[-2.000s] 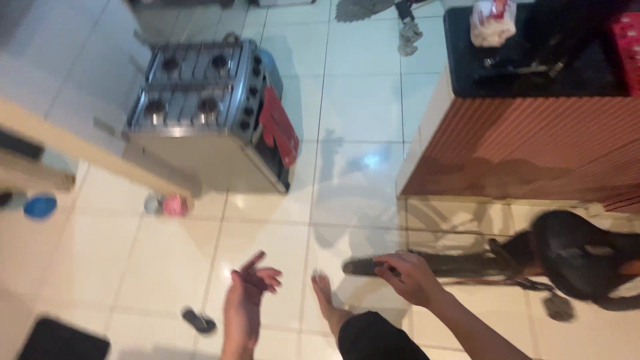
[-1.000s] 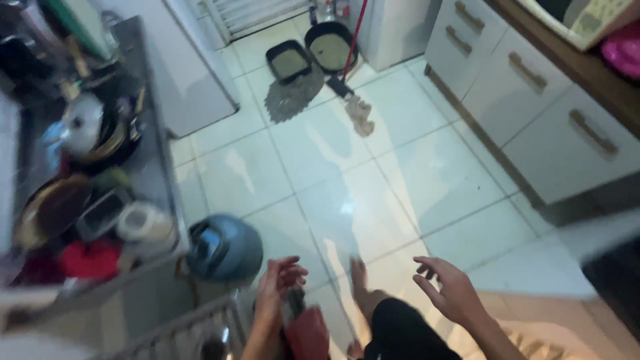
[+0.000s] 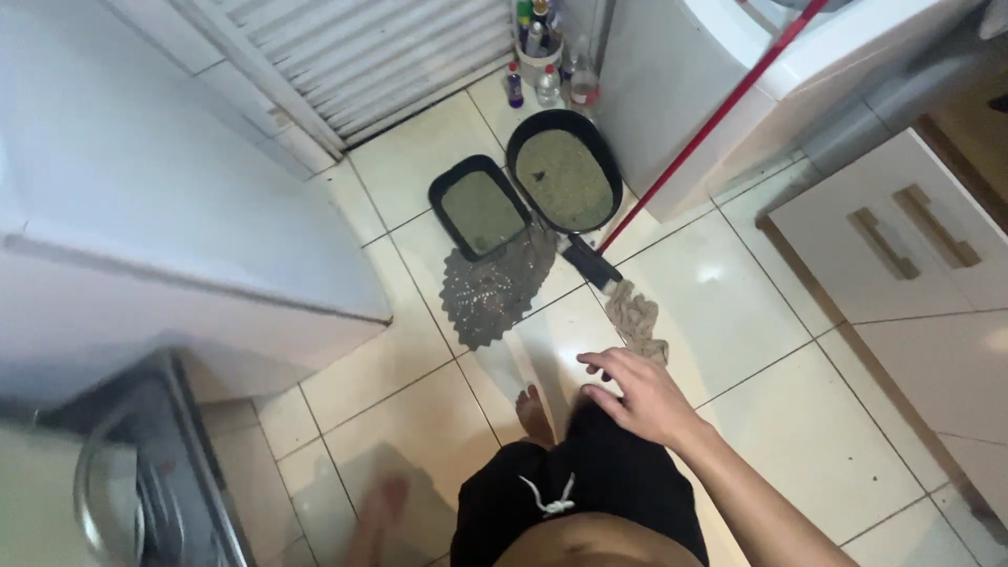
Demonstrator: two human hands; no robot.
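My right hand (image 3: 642, 394) is held over my black shorts (image 3: 579, 496) with its fingers apart and nothing in them. Low on the left, my left hand (image 3: 386, 496) is blurred, so its fingers cannot be made out. Ahead on the tiled floor stand two black litter trays, a smaller one (image 3: 482, 211) and a larger oval one (image 3: 563, 179), both with granular litter. A grey scalloped mat (image 3: 496, 295) lies against the smaller tray. Beside it is a floor squeegee (image 3: 592, 264) with a red handle (image 3: 713, 122) and a beige cloth (image 3: 636, 319) at its head.
A white appliance (image 3: 669, 102) stands behind the red handle, near a white bucket (image 3: 539, 63) and several bottles. White drawers (image 3: 890, 244) line the right. A large pale appliance (image 3: 197, 307) and a dark countertop with a metal sink (image 3: 177, 472) are at left.
The view has moved forward past the stove and blue gas cylinder to the litter trays. My left hand, sharper a second ago, is now blurred and lower in view.
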